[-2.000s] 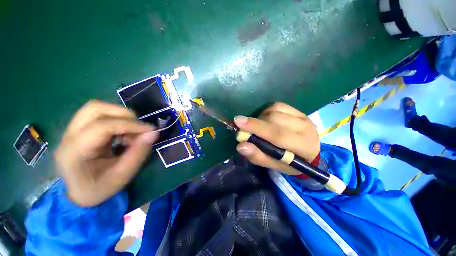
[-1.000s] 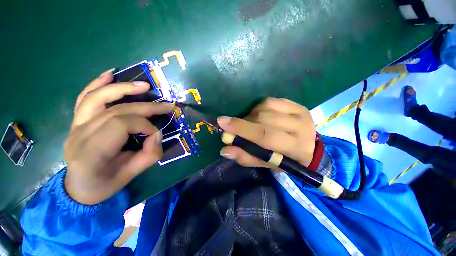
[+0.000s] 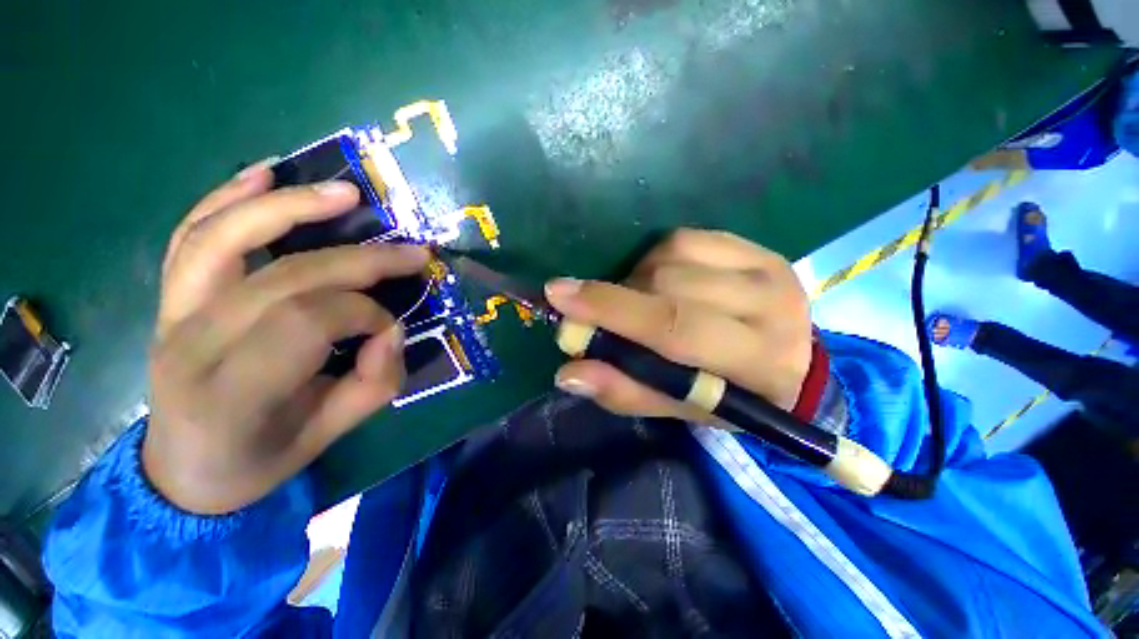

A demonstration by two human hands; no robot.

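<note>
Three display screens lie side by side on a blue circuit board strip (image 3: 471, 346), with hooked yellow-orange flex tabs (image 3: 481, 226) along its far edge. My left hand (image 3: 269, 318) lies over the screens. Its index fingertip is at the middle unit's flex cable, another finger rests on the upper screen (image 3: 327, 166), and a thin curved solder wire (image 3: 421, 300) runs from its thumb side to that joint. My right hand (image 3: 700, 327) grips the black soldering iron (image 3: 650, 370) like a pen. The iron's tip reaches the board by the left index fingertip; the exact contact is hidden.
Loose display screens (image 3: 30, 353) lie at the far left of the green mat (image 3: 749, 150). The iron's black cord (image 3: 922, 337) hangs at the right. A blue container (image 3: 1074, 140), yellow-striped floor tape (image 3: 874, 253) and a person's legs (image 3: 1087, 293) are beyond the bench edge.
My left fingers have come down from pinching the wire above the board onto the screens and flex area. The iron tip has moved left to the middle joint. The last second shows little hand movement.
</note>
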